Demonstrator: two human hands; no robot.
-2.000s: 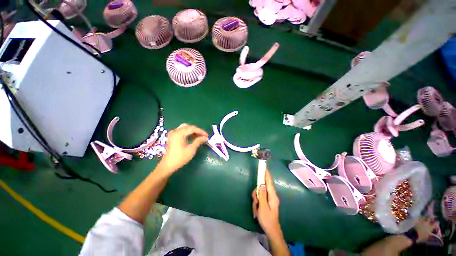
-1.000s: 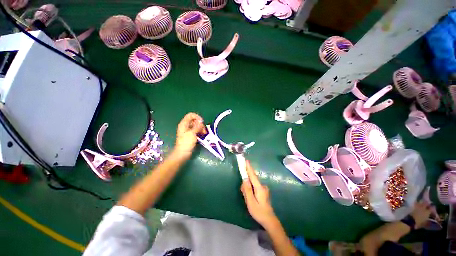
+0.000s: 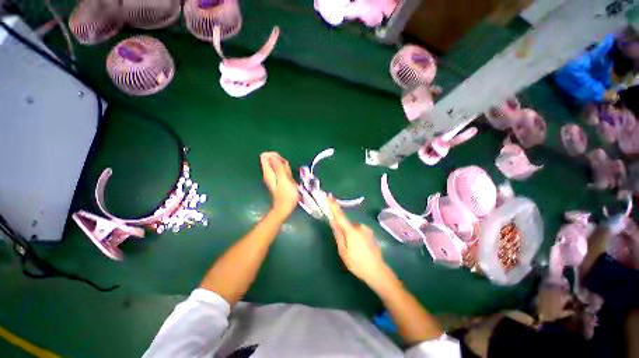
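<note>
A pink clip base (image 3: 308, 204) with its thin C-shaped bracket (image 3: 324, 155) lies on the green bench in front of me. My left hand (image 3: 280, 183) is at the clip's left side with its fingers pointing away from me; blur hides whether it grips the clip. My right hand (image 3: 356, 245) is closed around the pale handle of the hammer (image 3: 321, 203). The blurred hammer head is over the upper part of the clip, where the bracket joins; contact cannot be told.
Silvery pieces (image 3: 183, 206) and another pink clip (image 3: 108, 234) lie left, near the white machine (image 3: 42, 133). A steel post (image 3: 448, 115) stands right, beyond pink clips (image 3: 401, 225) and a bag (image 3: 534, 231) of copper-coloured parts. Fan heads (image 3: 140, 66) sit at far left.
The hammer has moved from the bracket's lower end to the clip's upper part. My left hand has shifted from the clip's top to its left side. The view has shifted to the right.
</note>
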